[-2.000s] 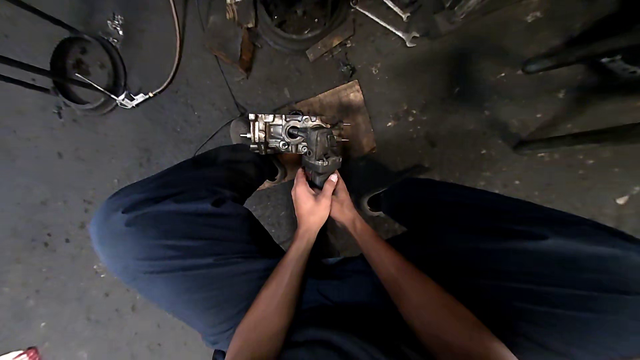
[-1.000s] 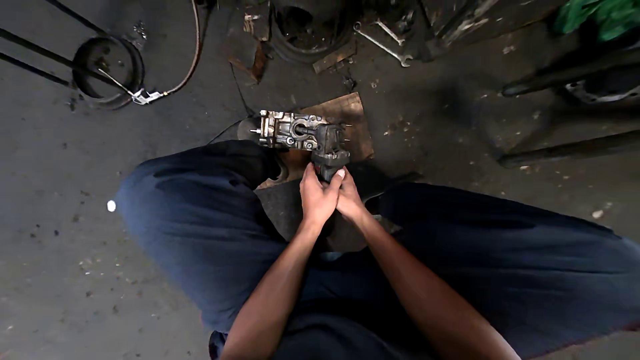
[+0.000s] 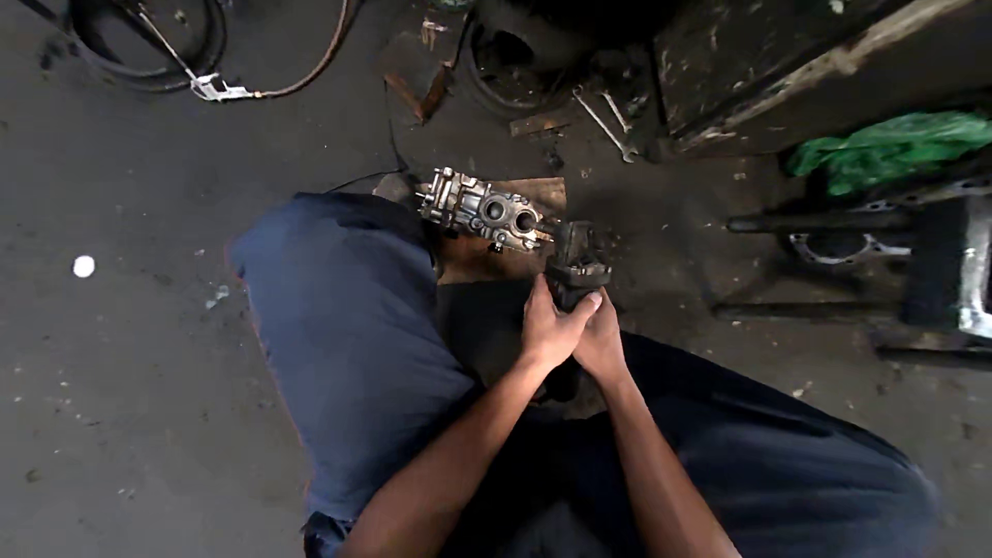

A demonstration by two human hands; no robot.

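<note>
Both my left hand (image 3: pixel 552 329) and my right hand (image 3: pixel 604 333) grip the lower end of a dark, greasy metal part (image 3: pixel 580 252), side by side between my knees. The part's upper body stands out beyond my fingers; its exact kind cannot be told. Just left of it a cast metal housing (image 3: pixel 484 209) with two round bores lies on a flat brown board (image 3: pixel 535 190) on the floor. A thin shaft end shows between housing and dark part; whether they touch is unclear.
An air blow gun (image 3: pixel 221 89) on a hose lies at the upper left. Wrenches (image 3: pixel 604 124) lie beyond the board, near a dark wheel-like part (image 3: pixel 504 70). Metal legs (image 3: pixel 806 223) and green plastic sheeting (image 3: pixel 899 147) are at the right. A white round spot (image 3: pixel 84 266) shows on the left floor.
The dark part in my hands has moved right, off the housing it overlapped in the earlier frames, and the right-hand bore now shows. Both hands have stayed on it. The view has shifted.
</note>
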